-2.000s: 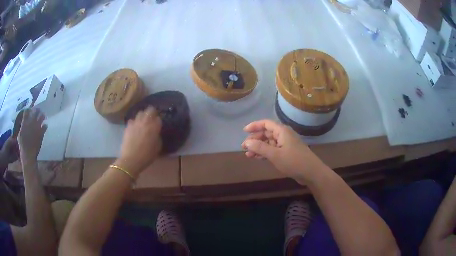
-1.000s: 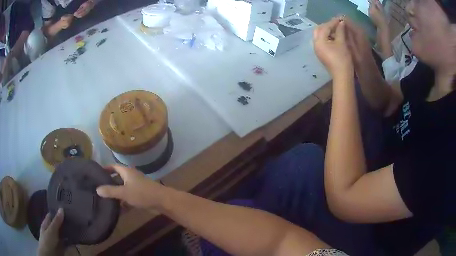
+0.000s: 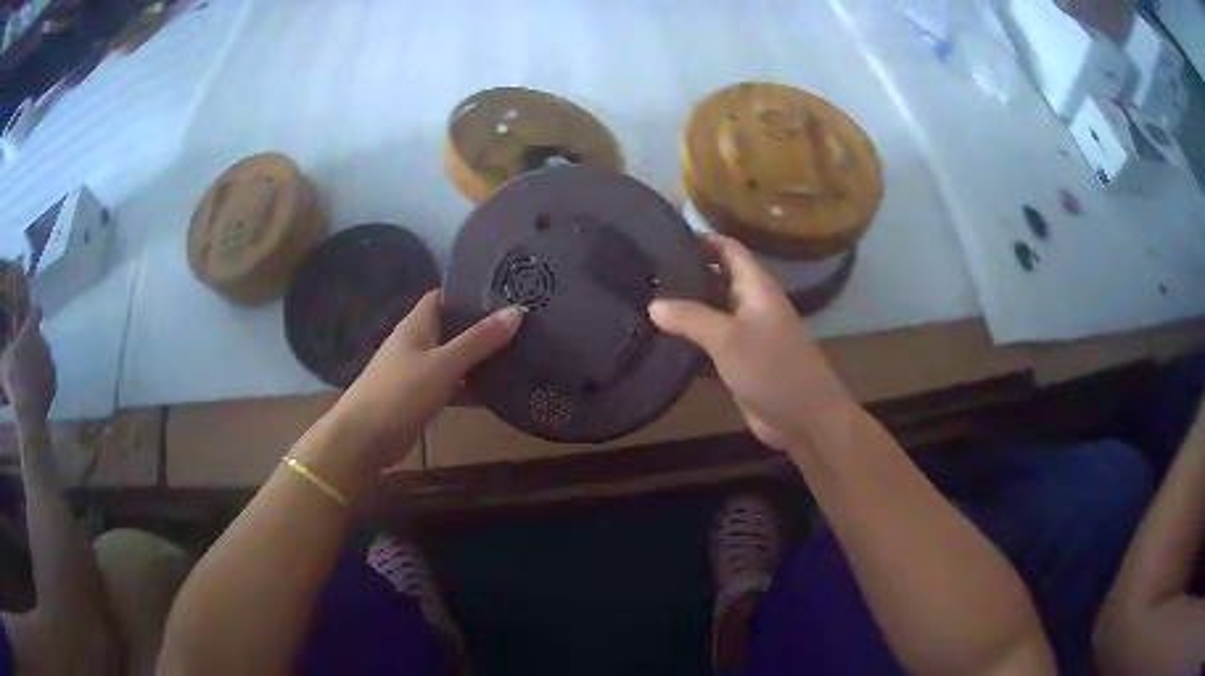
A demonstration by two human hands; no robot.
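Note:
A dark brown round base cover is held up in front of me near the table's front edge, outer face towards me. It shows a ring-patterned vent grille at its upper left and a patch of small dots at the bottom. My left hand grips its left side, thumb by the grille. My right hand grips its right side, thumb on the face. My fingers behind the cover are hidden. A second dark base cover lies on the table to the left.
A wood-grain cover lies at left. An open wood-grain shell sits behind the held cover, partly hidden. Stacked shells stand at right. White cartons and small dark parts are far right. Other people's arms show at both sides.
The view has swung back from the right to the table in front. The dark cover stays in both hands, lifted from the table since the earliest frame; its grille now faces me clearly.

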